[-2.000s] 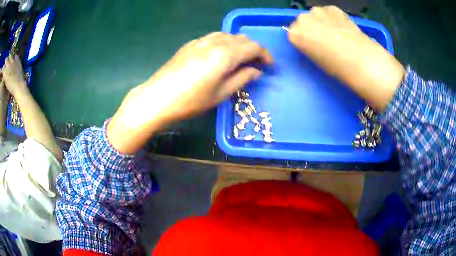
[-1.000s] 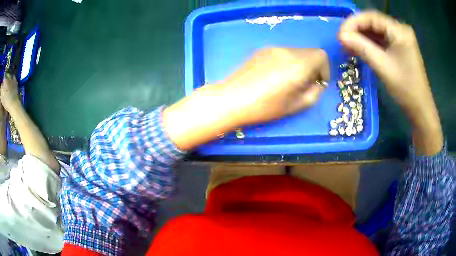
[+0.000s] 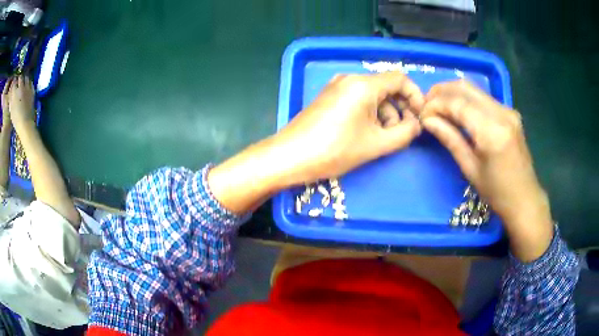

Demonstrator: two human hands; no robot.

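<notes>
My left hand and my right hand meet fingertip to fingertip above the middle of the blue tray. Thumb and forefinger of each are pinched together; whatever is between them is too small and hidden to make out. Small paler metal parts lie loosely in the tray's near left corner, partly under my left wrist. Small brass-coloured metal parts are heaped in the near right corner beside my right wrist. Tiny white-silver pins lie along the tray's far edge.
The tray sits on a dark green bench at its near edge. A dark metal base stands just beyond the tray. At the far left, another person's hands work over blue trays of gold parts.
My left hand has moved from over the brass-coloured heap back to the tray's middle. My right hand has come in to meet it. The view has shifted, showing the dark base beyond the tray.
</notes>
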